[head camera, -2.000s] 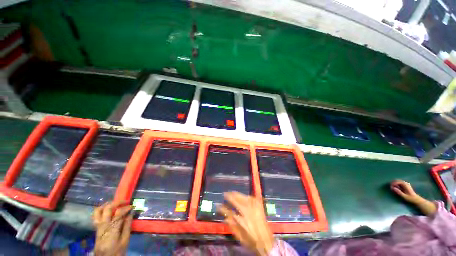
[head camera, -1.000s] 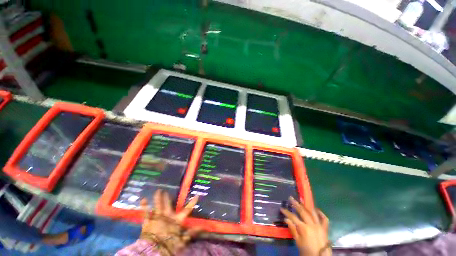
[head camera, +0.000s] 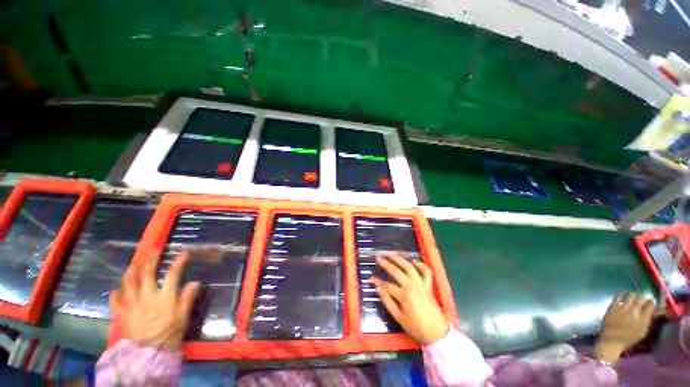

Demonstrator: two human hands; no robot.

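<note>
A red three-slot foam tray [head camera: 259, 257] lies on the near side of the belt and holds three tablets. Their dark screens, such as the middle tablet [head camera: 299, 280], show lists of small text lines. My left hand [head camera: 155, 302] is spread over the left slot's edge and the left tablet, fingers apart, holding nothing. My right hand [head camera: 408, 296] lies over the right tablet with its fingertips at the glass, fingers apart, holding nothing. Behind, a white three-slot foam tray [head camera: 251, 151] holds three tablets with green bars and red squares.
A red narrow foam tray [head camera: 47, 257] with a tablet is at left, with film-covered dark glass [head camera: 106, 257] beside it. Another person's hand [head camera: 626, 323] rests on the belt [head camera: 522, 280] at right, near another red tray [head camera: 643, 246]. A white shelf [head camera: 529, 34] runs above.
The three near screens went from coloured squares, then green lines, to mostly white text lines. My left hand moved left onto the left tablet; my right hand is now over the right tablet.
</note>
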